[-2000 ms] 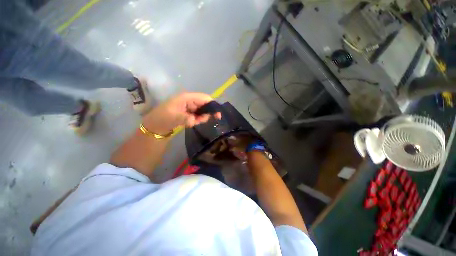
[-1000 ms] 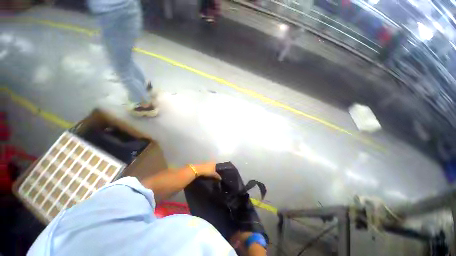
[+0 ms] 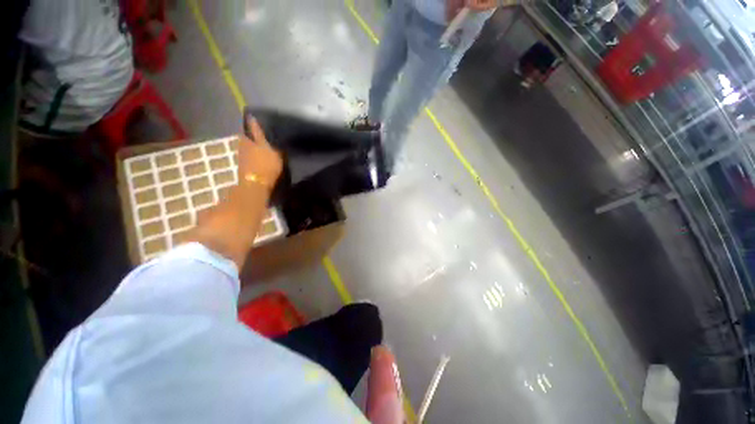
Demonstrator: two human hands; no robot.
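My left hand (image 3: 261,159), with a gold-coloured bracelet, grips the edge of a soft black bag (image 3: 323,149), up and left of centre. The bag is held over the dark right part of a cardboard box (image 3: 306,247). A white grid tray (image 3: 161,199) with square openings lies on the left part of the box, partly behind my forearm. My right hand (image 3: 382,389) shows only in part at the bottom edge. A thin white strip (image 3: 432,387) is close beside it; I cannot tell whether the hand holds it.
A person in jeans (image 3: 406,62) stands beyond the bag. Another person in a pale top (image 3: 76,62) is at upper left, by a red stool (image 3: 142,112). Another red stool (image 3: 271,313) is by my leg. A red crate (image 3: 650,54) is at upper right. A white object (image 3: 661,393) lies lower right.
My view has turned left. My left hand has moved the bag from beside my lap to over the box. My right hand has left the bag, and the white strip has come into view.
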